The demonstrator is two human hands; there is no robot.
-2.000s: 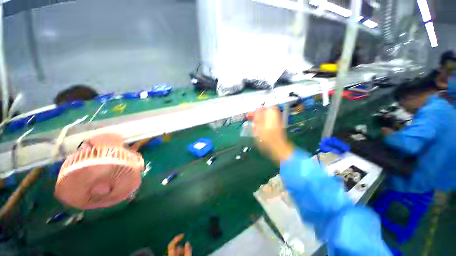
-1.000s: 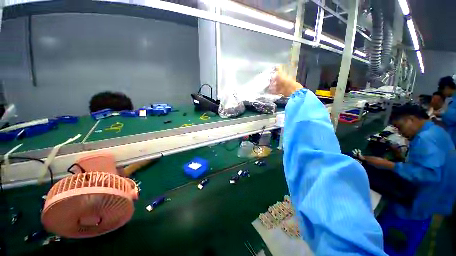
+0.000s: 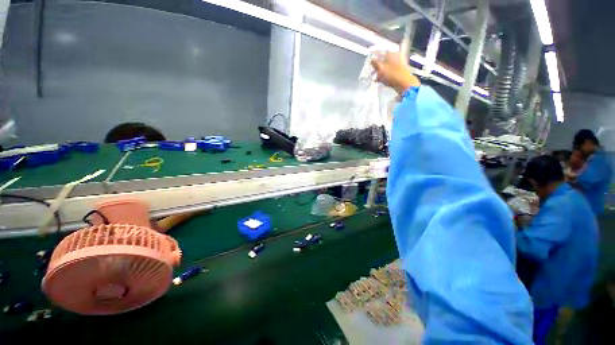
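My right hand (image 3: 394, 69), in a blue sleeve, is raised high at the upper middle right. It grips the top of a clear plastic bag (image 3: 373, 101), which stretches down towards the raised shelf. Dark contents (image 3: 364, 137) show at the bag's bottom, at shelf level. A second clear bag with dark contents (image 3: 313, 147) sits on the shelf just left of it. My left hand is not in view.
A pink desk fan (image 3: 111, 269) stands at the lower left. A blue box (image 3: 254, 225) and small blue-black components (image 3: 256, 250) lie on the green bench. Cream housings (image 3: 377, 294) cover a white mat (image 3: 347, 320). People in blue smocks (image 3: 563, 236) are at the right.
My right hand has risen, pulling the bag's top upward. The view has shifted slightly. My left hand, partly visible at the bottom two seconds ago, is out of the picture.
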